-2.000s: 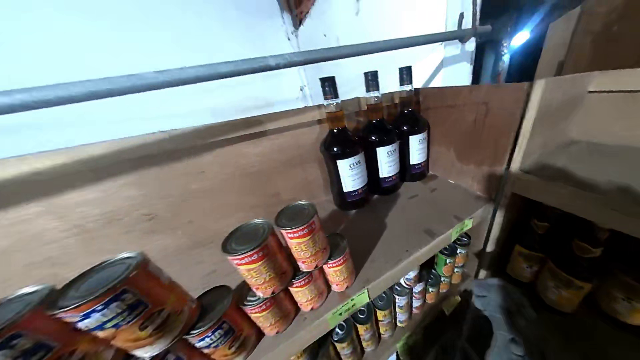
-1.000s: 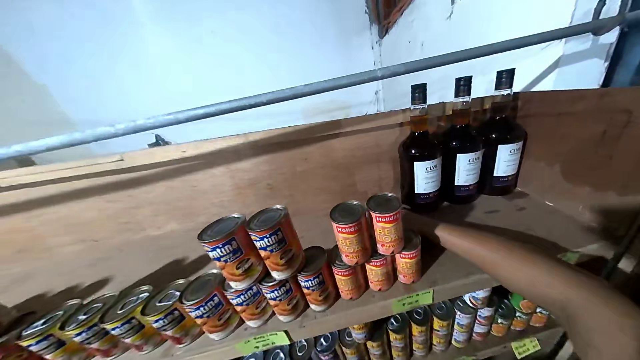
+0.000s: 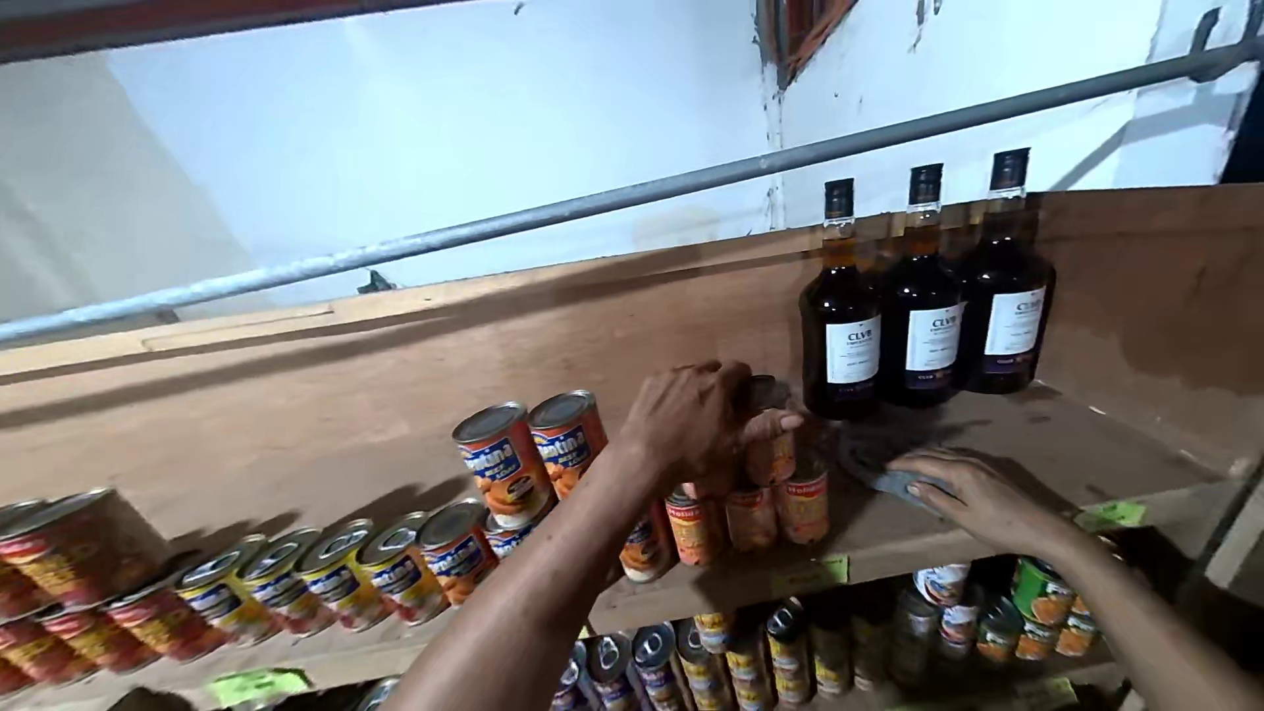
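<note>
My left hand (image 3: 691, 420) is on the upper cans of a small stack of orange-red Holiday cans (image 3: 805, 504), its fingers around a can (image 3: 770, 444) at the stack's right end. My right hand (image 3: 973, 494) presses a grey cloth (image 3: 904, 484) on the wooden shelf board, right of the stack. Behind the cloth stand three dark glass bottles with black caps and white labels, the nearest bottle (image 3: 851, 346) close to the stacked cans. My left forearm partly covers stacked Argentina cans (image 3: 504, 464).
A row of yellow and red cans (image 3: 336, 573) runs left along the shelf. The lower shelf holds many more cans (image 3: 701, 662). A metal pipe (image 3: 592, 202) crosses above the wooden back panel (image 3: 346, 395). Green tags (image 3: 259, 684) sit on the shelf edge.
My left hand has come into view and onto the Holiday cans. My right hand, behind those cans a second ago, is now to their right with the cloth visible.
</note>
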